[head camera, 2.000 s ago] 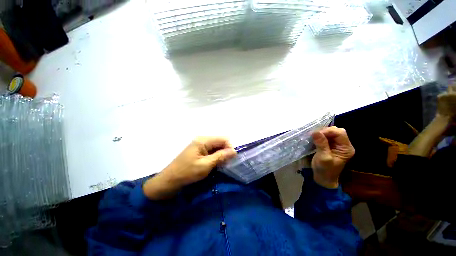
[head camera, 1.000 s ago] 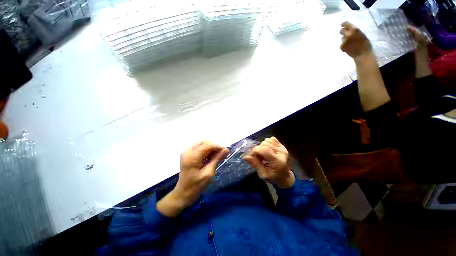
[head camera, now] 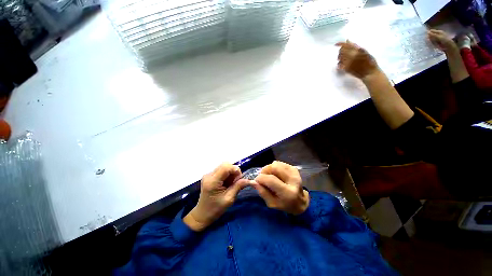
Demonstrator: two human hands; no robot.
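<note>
My left hand (head camera: 216,192) and my right hand (head camera: 281,187) are close together over my lap, at the table's front edge. Both pinch a small gathered bit of clear film (head camera: 252,173) between thumbs and fingers. More thin clear film seems to stretch out to both sides, behind the hands and along the table edge. The hands hide much of it. No tray shape can be made out in my hands.
Flat stacks of clear trays (head camera: 172,27) stand at the back of the white table (head camera: 124,156). An upright tray stack (head camera: 24,199) is at far left, near an orange item (head camera: 4,129). Another person's hand (head camera: 357,60) reaches over the table at right; further hands lie beyond.
The tray seen between my hands two seconds ago no longer shows. My hands have come together on film. The view has shifted, and another person's arm has entered at right.
</note>
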